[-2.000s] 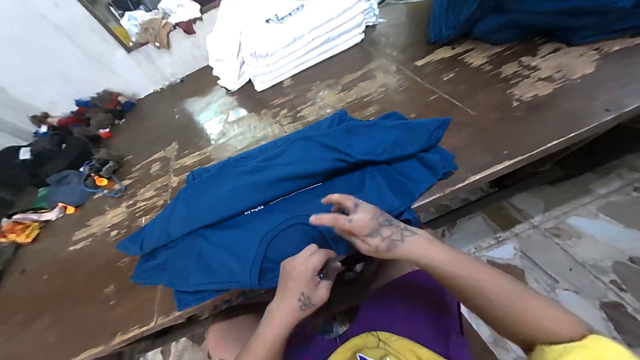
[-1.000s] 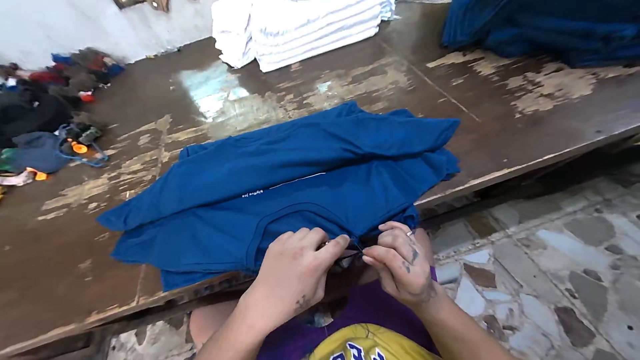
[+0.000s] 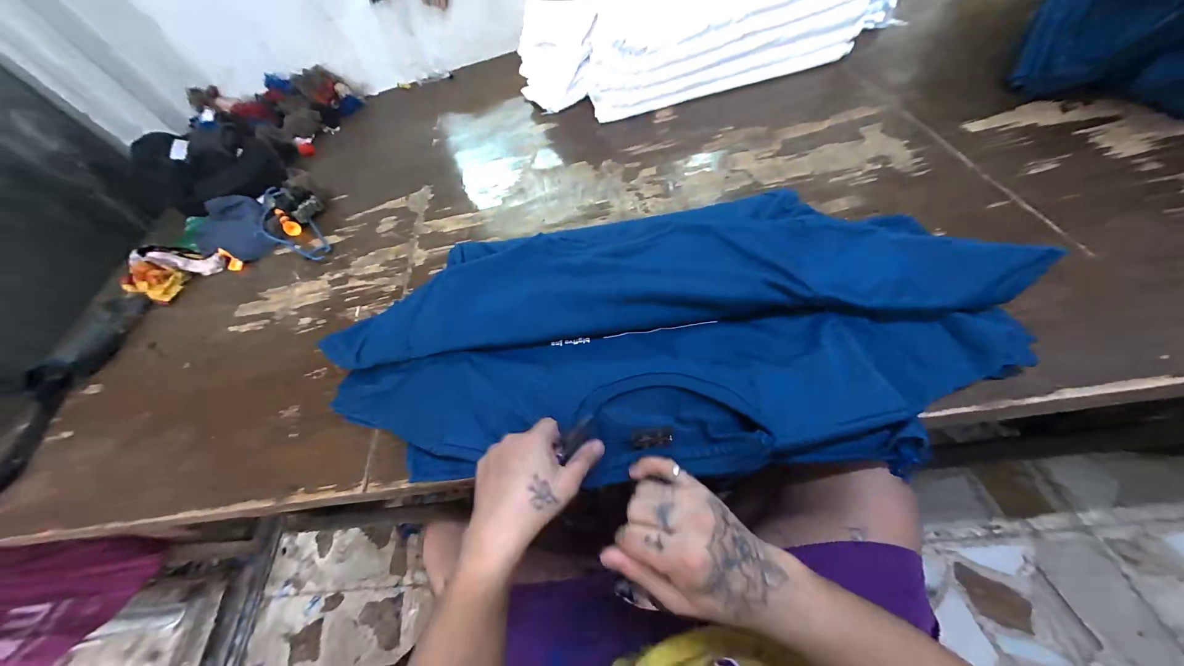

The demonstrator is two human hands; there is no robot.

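Several blue T-shirts [image 3: 666, 277] lie stacked at the table's near edge, the top one folded over, its round neckline [image 3: 680, 384] towards me and a dark neck label [image 3: 652, 438] inside the collar. My left hand [image 3: 532, 481] is at the left side of the collar, fingers closed around a small dark tool that is blurred; its kind cannot be told. Just right of it, my right hand [image 3: 694, 546] is curled below the collar, over my lap, with a ring on one finger. A shiny bit of something shows under its palm, too hidden to name.
Folded white shirts [image 3: 721, 55] are stacked at the back of the worn wooden table [image 3: 231, 407]. Dark blue cloth [image 3: 1110, 55] lies at the far right. A heap of dark caps or cloth pieces [image 3: 222, 157] and coloured scraps sits at the left. The table's front edge crosses before my knees.
A second ago both hands were together at the right side of the collar; now my left hand is at its left side and my right hand is lower. The view has shifted.
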